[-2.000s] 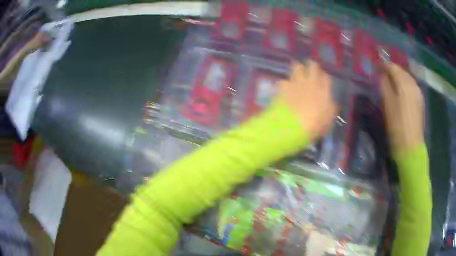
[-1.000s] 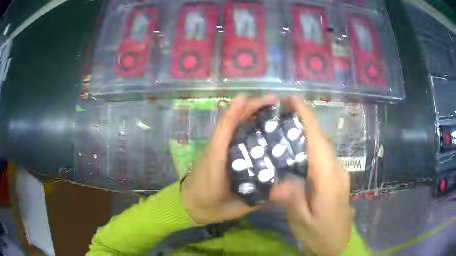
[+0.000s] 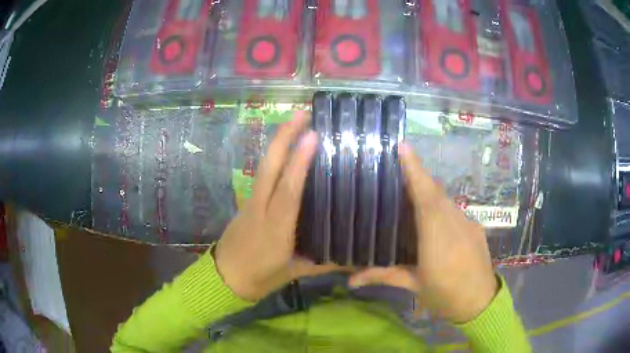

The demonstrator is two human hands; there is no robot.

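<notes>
Several glossy black phones (image 3: 359,179) stand on edge side by side in a row, their long narrow sides facing up. My left hand (image 3: 266,214) presses on the row from the left and my right hand (image 3: 442,234) from the right, so the row is held between both palms above the near part of the work area. Their keys and screens are hidden. A clear blister tray (image 3: 228,93) lies just beyond, with several red phones (image 3: 347,49) in its near pockets, each with a dark ring.
The taped, clear-covered area (image 3: 166,179) with red print lies under my hands. A white label strip (image 3: 499,216) is at its right. Green bench surface (image 3: 41,138) shows at the left. Black units (image 3: 617,258) show at the far right edge, white paper (image 3: 38,265) at lower left.
My hands came from the tray at upper right to the near middle, holding black phones. The phones turned from keys facing up to edges facing up. The red phones shifted slightly up in view.
</notes>
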